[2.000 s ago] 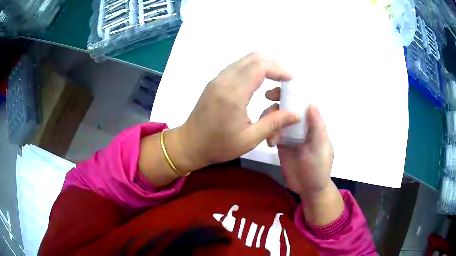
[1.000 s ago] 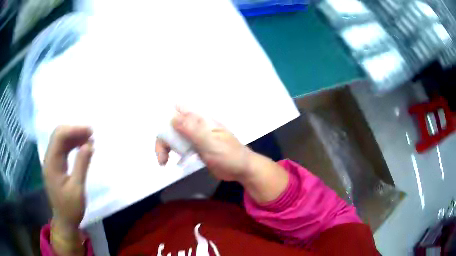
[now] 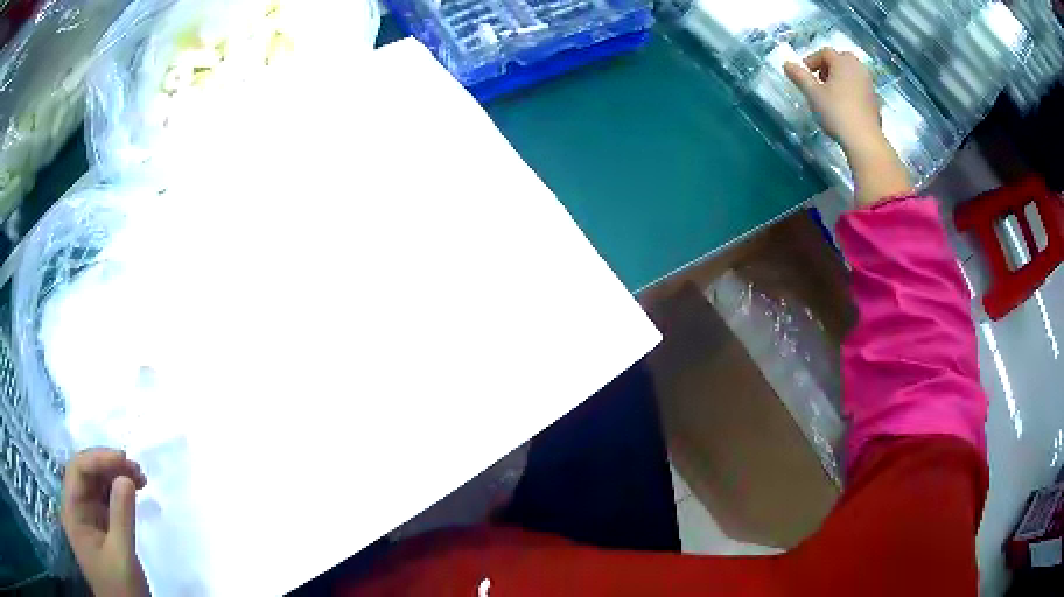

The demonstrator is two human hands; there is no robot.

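A large bright white sheet (image 3: 385, 315) covers the middle and left of the bench. My right hand (image 3: 842, 96) is at the upper right, over a clear tray (image 3: 904, 142) of white blocks. Its thumb and fingers pinch a white housing (image 3: 786, 56) at the fingertips; whether it touches the tray is hard to tell. My left hand (image 3: 103, 507) is at the lower left, by crinkled clear plastic on the sheet's edge. Its fingers are curled, with a gap to the thumb, and nothing shows in it.
A blue tray (image 3: 572, 61) with clear inserts stands at the top. Clear bags with yellowish parts (image 3: 222, 53) lie at the upper left. An open cardboard box (image 3: 735, 443) is below the green bench (image 3: 653, 163). A red stool (image 3: 1013, 247) stands on the floor at the right.
The view has swung right. My hands worked together on the white housing, then parted. My right hand has carried it from over the sheet to the clear tray; my left hand stays at the left.
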